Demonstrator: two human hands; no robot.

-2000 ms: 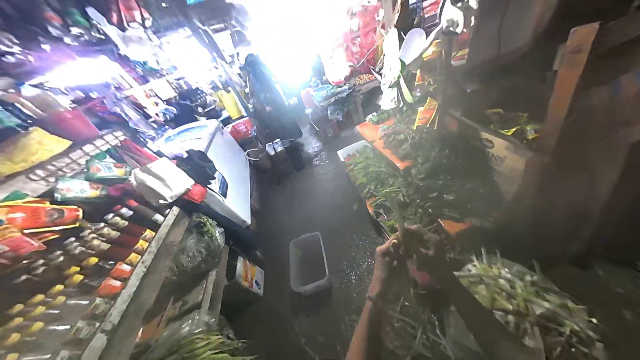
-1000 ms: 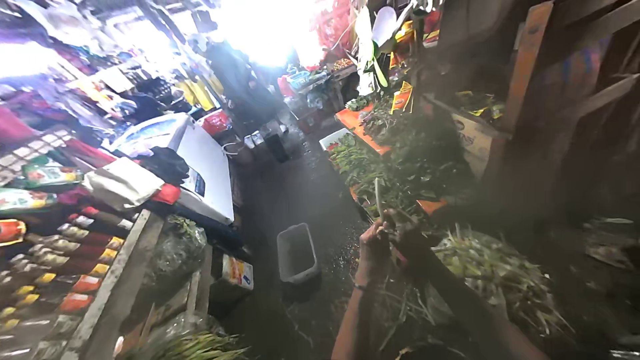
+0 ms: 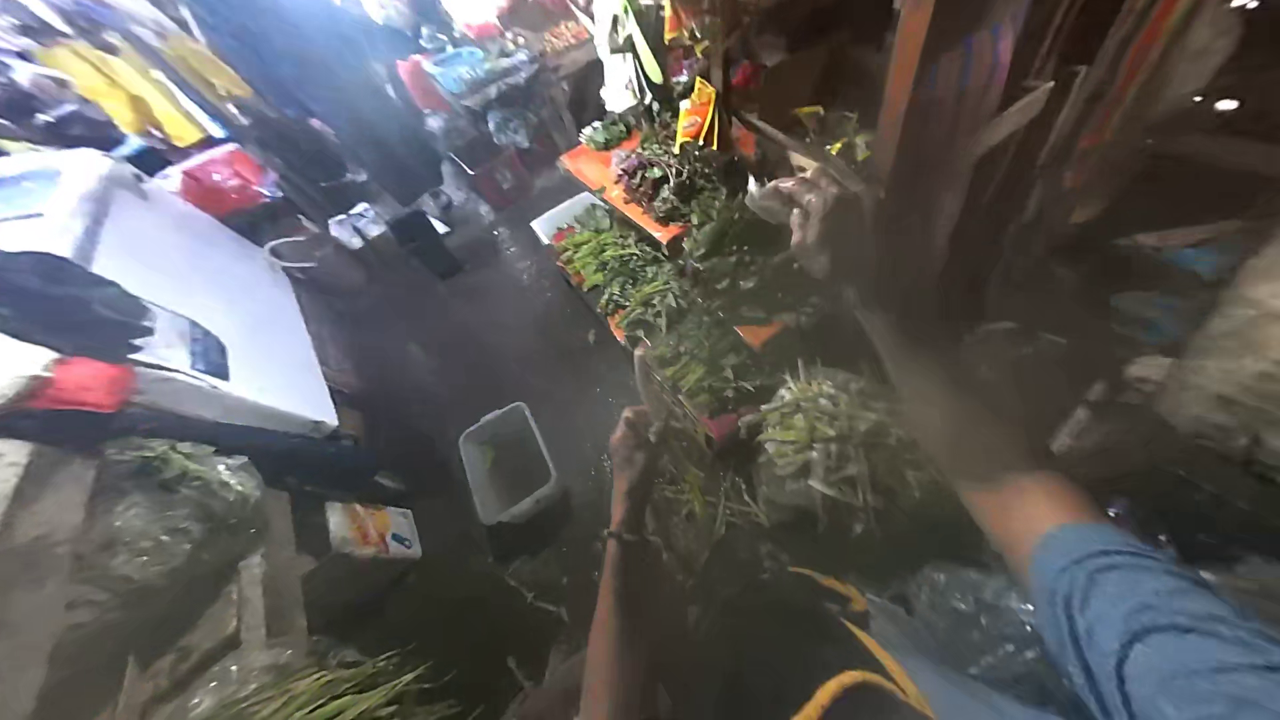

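Note:
My left hand [image 3: 632,445], with a dark band at the wrist, is closed around a slender pale thing [image 3: 643,372] that points up; its kind cannot be told. Farther up and to the right, my right hand [image 3: 815,225] is blurred and dim, reaching over the far side of the greens. Something whitish shows at its fingertips, but whether it is held is unclear. Bunches of leafy greens [image 3: 625,270] lie on orange sheeting [image 3: 610,185] between and beyond the hands. Nearer, a heap of cut green pods or stalks [image 3: 825,440] sits right of my left hand.
A pale plastic bin [image 3: 510,465] stands on the dark wet floor left of my left hand. At the left are a white chest-like box [image 3: 200,290] and a clear bag of greens [image 3: 170,520]. A wooden post [image 3: 905,90] rises behind my right hand.
My hands were close together one second ago; my right hand has moved away, up and to the right. My left hand stays low by the greens. The view has shifted to the right.

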